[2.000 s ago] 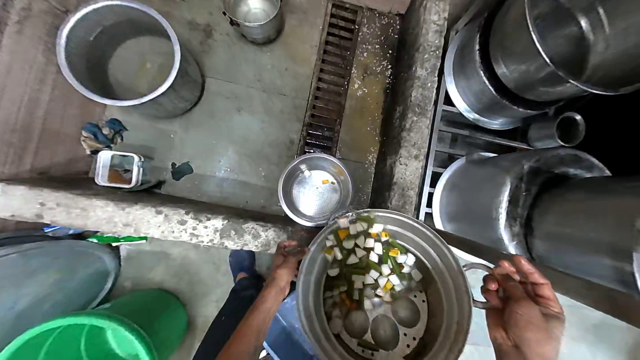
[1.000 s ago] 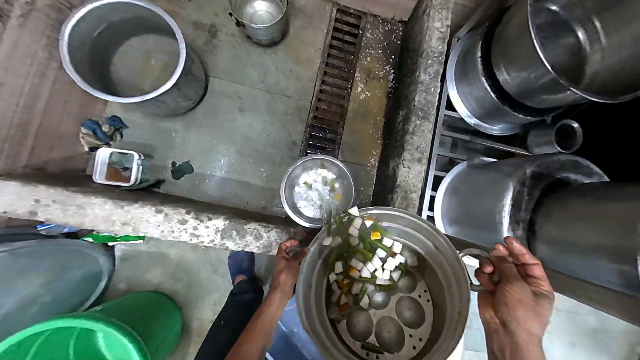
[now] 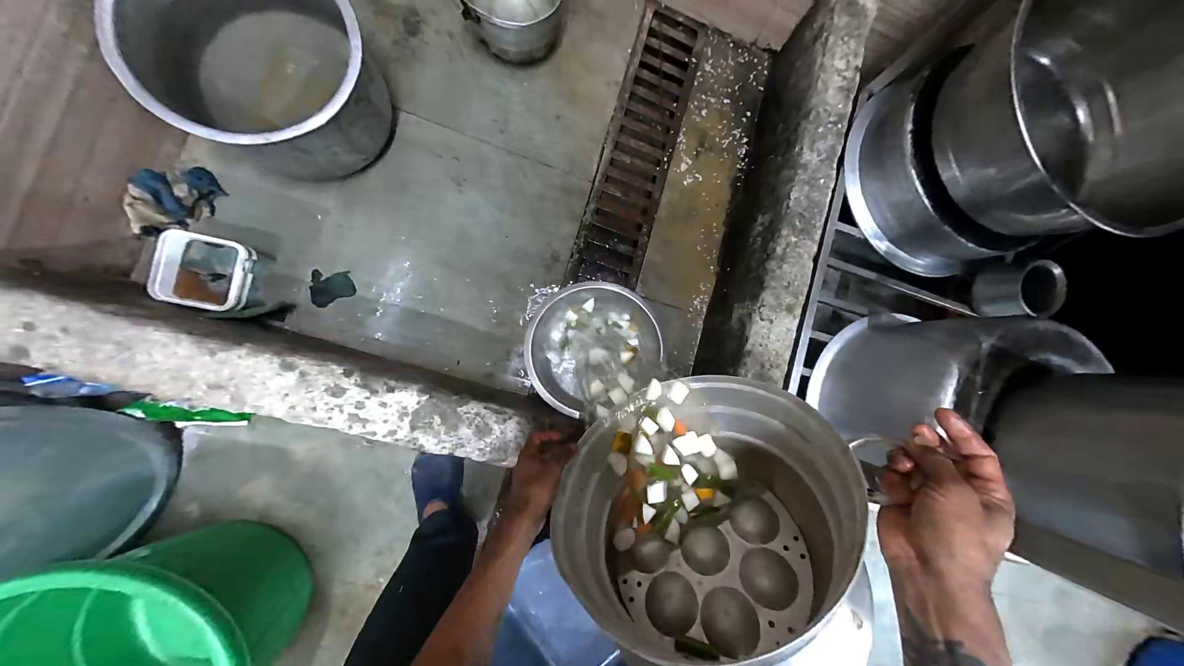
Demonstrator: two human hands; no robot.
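Observation:
A large metal pot [image 3: 832,518] is tipped toward a metal bowl [image 3: 529,356] on the floor beyond it. My left hand [image 3: 536,476] is at the pot's left side, its fingers partly hidden by the rim. My right hand [image 3: 948,495] grips the side handle on the right. Inside the pot, white, orange and green vegetable pieces [image 3: 680,462] lie near the lower lip, over a perforated plate with round hollows [image 3: 731,620]. Water and pieces pour over the lip into the bowl, which holds water and vegetable pieces.
A rough stone ledge [image 3: 277,384] borders the sunken floor. There stand a big metal pot [image 3: 356,120], a small pot [image 3: 523,37] and a plastic tub [image 3: 199,270] by a drain grate [image 3: 638,148]. Metal vessels [image 3: 1027,157] fill a rack at right; a green bucket [image 3: 268,564] is lower left.
Vegetable pieces and water have run from the pot into the bowl, which held only a few pieces two seconds ago. More round hollows of the plate show. Both hands stay at the pot.

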